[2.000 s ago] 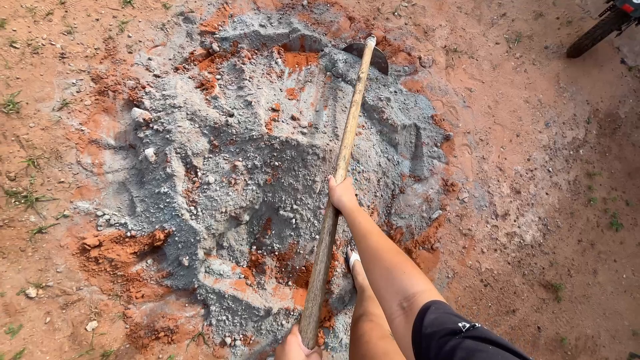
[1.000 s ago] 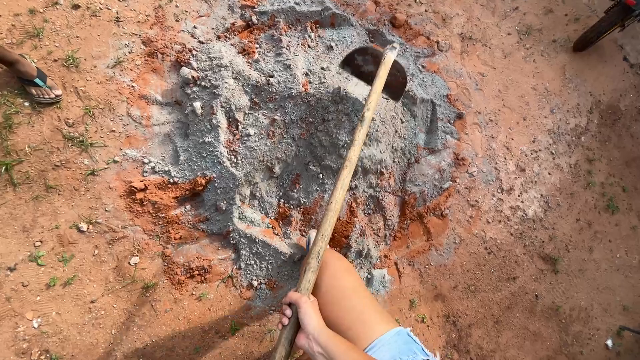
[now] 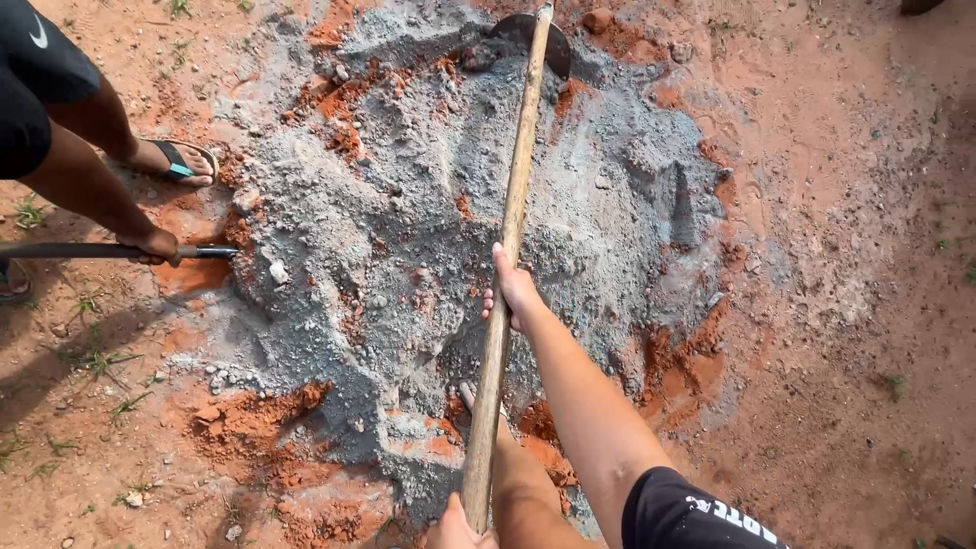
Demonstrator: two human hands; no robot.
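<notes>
A long wooden hoe handle [image 3: 516, 179] runs from the bottom middle up to a dark, rounded metal hoe blade [image 3: 558, 52], which lies at the far edge of a heap of grey powder and red soil [image 3: 412, 252]. My right hand [image 3: 512, 291] is closed around the middle of the handle. Lower down, at the bottom edge of the view, my left hand [image 3: 457, 528] grips the handle near its end; part of that hand is cut off by the frame.
At the left a co-worker's hand [image 3: 158, 246] holds a tool shaft [image 3: 76, 250] whose metal end reaches the heap. The co-worker's sandalled foot [image 3: 183, 162] stands at the heap's left edge. My own foot [image 3: 476, 396] is at the near side. Red earth surrounds the heap.
The hoe blade has gone from raised above the heap to its far edge. My right hand is on the mid-handle again. A co-worker with a tool has come in at the left, where only a foot showed.
</notes>
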